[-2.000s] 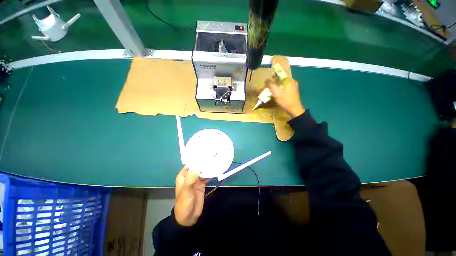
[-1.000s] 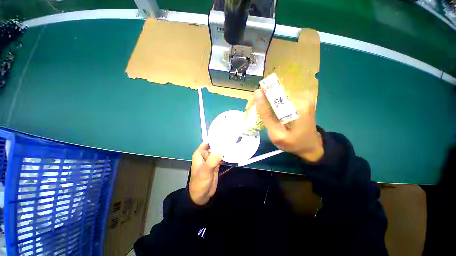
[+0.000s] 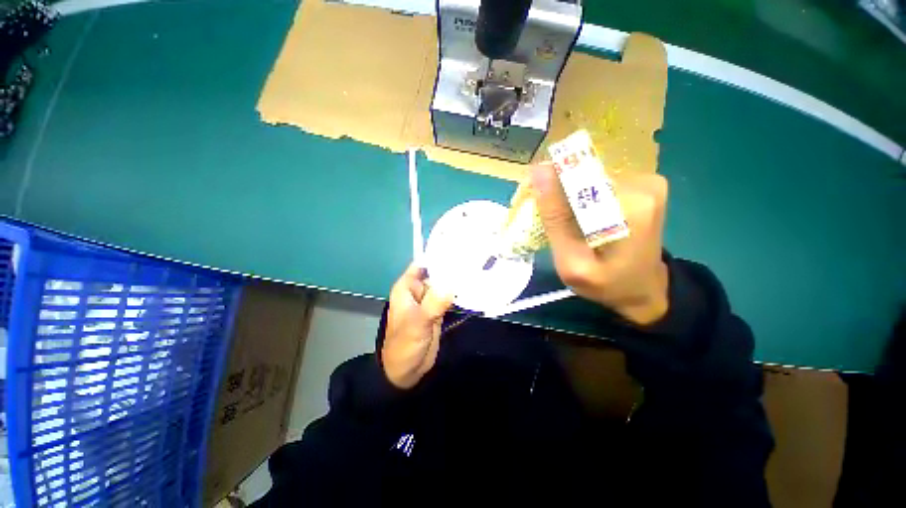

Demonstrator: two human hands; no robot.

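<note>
My left hand (image 3: 411, 322) holds the round white housing (image 3: 467, 256) by its lower left edge, flat face up. One white side arm (image 3: 415, 203) points away from me and another (image 3: 536, 302) points right, partly under my right hand. My right hand (image 3: 608, 243) grips the crumpled yellow glue tube (image 3: 590, 189), its red-and-white label facing up. The tube's lower part lies over the right of the housing's face. A small dark spot shows on the face there. Whether the nozzle touches the face cannot be told.
The silver screw feeder (image 3: 497, 94) stands on the cardboard mat (image 3: 348, 79) beyond the housing, with the black screwdriver (image 3: 502, 25) hanging over it. A blue crate (image 3: 129, 268) is at lower left beside a brown carton (image 3: 260, 382). A black glittery heap (image 3: 20, 50) lies far left.
My right hand has brought the glue tube from the mat to over the housing. My left hand still holds the housing. The camera view has shifted, and the feeder now appears higher.
</note>
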